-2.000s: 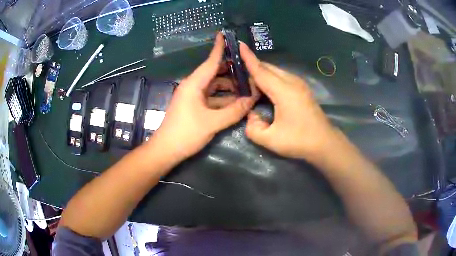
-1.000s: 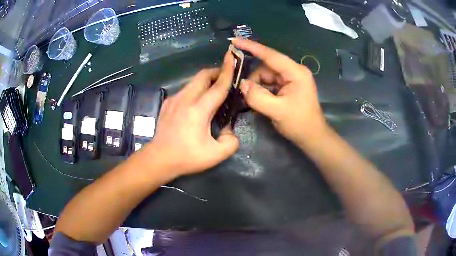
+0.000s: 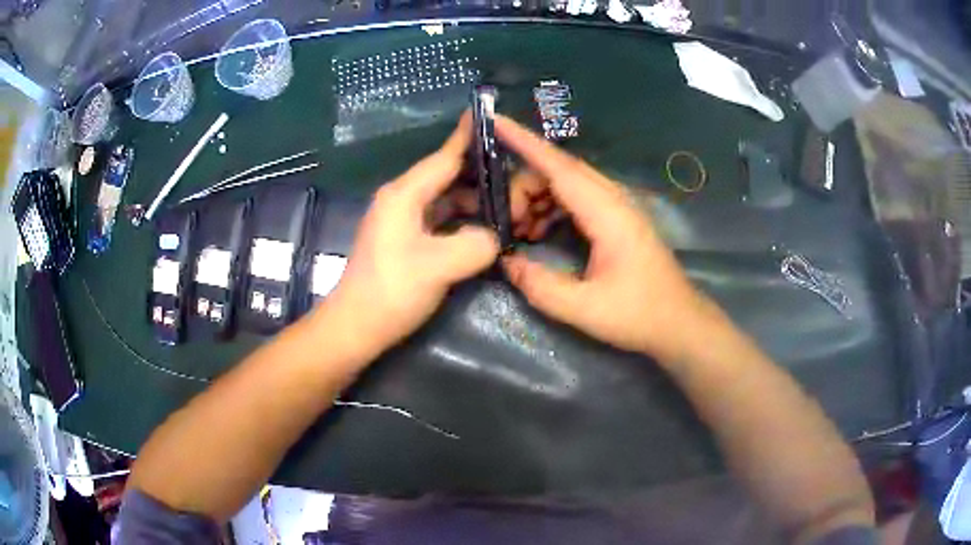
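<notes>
A black keypad phone (image 3: 491,170) is held on edge above the middle of the mat, its narrow side towards me. My left hand (image 3: 410,250) grips it from the left, fingertips at the upper part and thumb low on it. My right hand (image 3: 596,240) grips it from the right, a finger near the top and the thumb at the lower end. Its screen and keys cannot be seen. Several black phones (image 3: 270,261) lie back up in a row at the left, pale labels showing. My left hand and forearm partly cover the rightmost one.
Clear cups (image 3: 254,66) of tiny parts stand at the far left, near a white stick (image 3: 186,167) and tweezers (image 3: 250,176). A dotted grid (image 3: 399,80) and a dark labelled block (image 3: 556,110) lie at the far side. A coiled cord (image 3: 816,282) lies right; a fan (image 3: 19,468) is lower left.
The phone was tilted with a pale inner face showing a second ago; now it is on edge with its dark side showing. My right hand's fingers have closed along it.
</notes>
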